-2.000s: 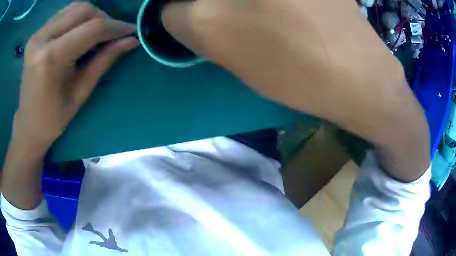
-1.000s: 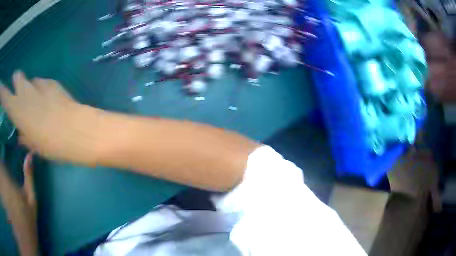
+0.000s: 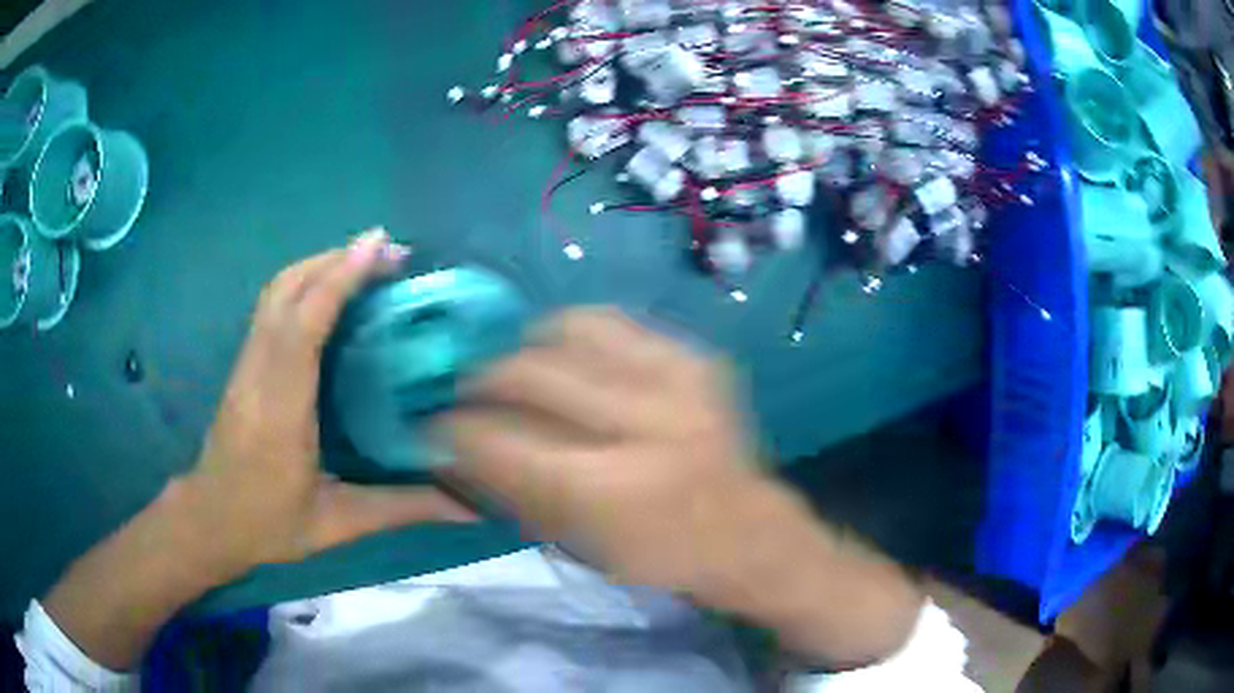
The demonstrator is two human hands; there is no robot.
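Note:
A teal motor housing (image 3: 420, 355) is in front of me above the green bench, blurred by motion. My left hand (image 3: 291, 406) is curled around its left and near side and grips it. My right hand (image 3: 596, 447) is at the housing's right side, blurred, with its fingers over the rim. I cannot tell whether the right fingers hold the housing or a small part. The inside of the housing is too blurred to make out.
A heap of silver motors (image 3: 731, 136) with red wires and white plugs lies at the back right. A blue bin (image 3: 1022, 406) full of teal housings stands at the right. Several fitted housings (image 3: 119, 190) stand at the far left. A cardboard box (image 3: 981, 630) is below the bench edge.
The view has shifted, and the motor heap, blue bin and left housings now show fully. Both hands have come together around a teal housing in the middle; one second ago they were at the left edge.

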